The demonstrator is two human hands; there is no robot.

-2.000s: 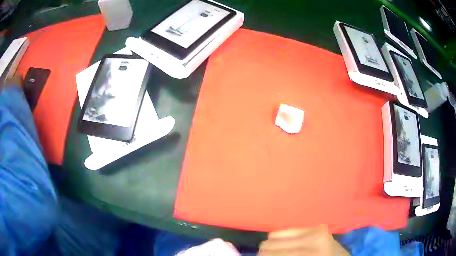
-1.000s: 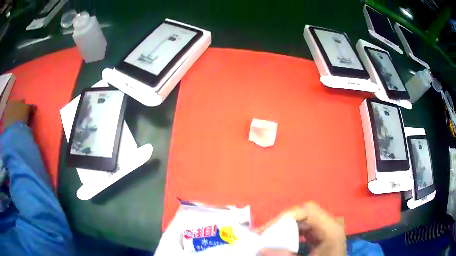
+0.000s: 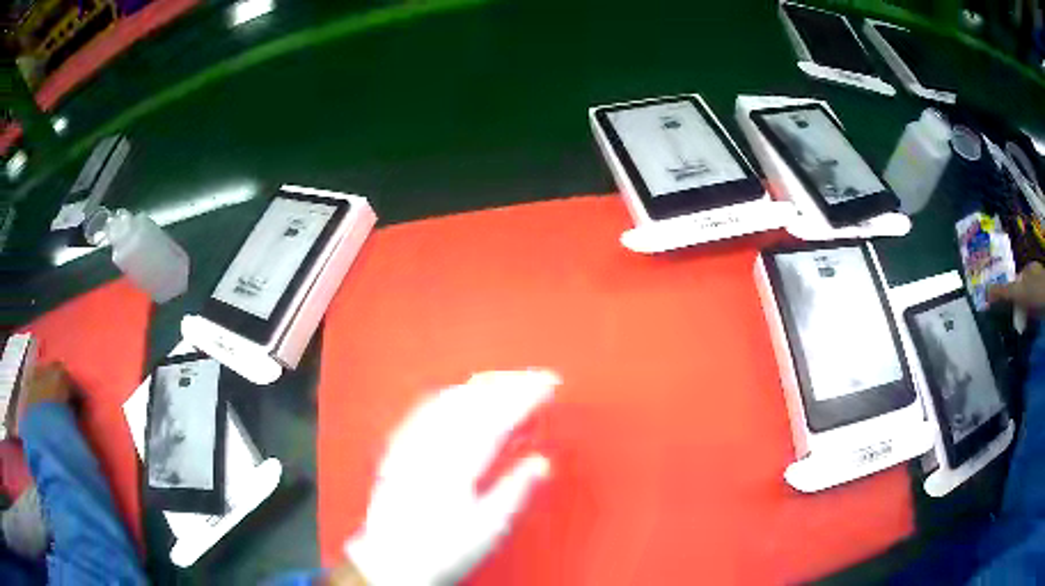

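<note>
My left hand (image 3: 458,481), in a white glove, is over the lower left of the red mat (image 3: 642,378), its thumb and fingers apart and nothing seen between them. It is overexposed and blurred. The small white wipe pad is not visible; whether the glove covers it I cannot tell. My right hand (image 3: 1027,293), bare and partly cut off by the right edge, holds the lower end of a printed packet (image 3: 983,254) beside the bench items.
E-readers on white boxes stand along the mat's right side, one of them (image 3: 834,326) nearest. Another e-reader (image 3: 279,258) and a tilted one (image 3: 185,429) are at left. Bottles stand at left (image 3: 149,258) and right (image 3: 919,163). A co-worker's hand and blue sleeve (image 3: 80,492) show far left.
The packet has gone from the front of the mat to the far right with my right hand. My gloved left hand has come in over the mat. The pad has gone from sight. The view has shifted.
</note>
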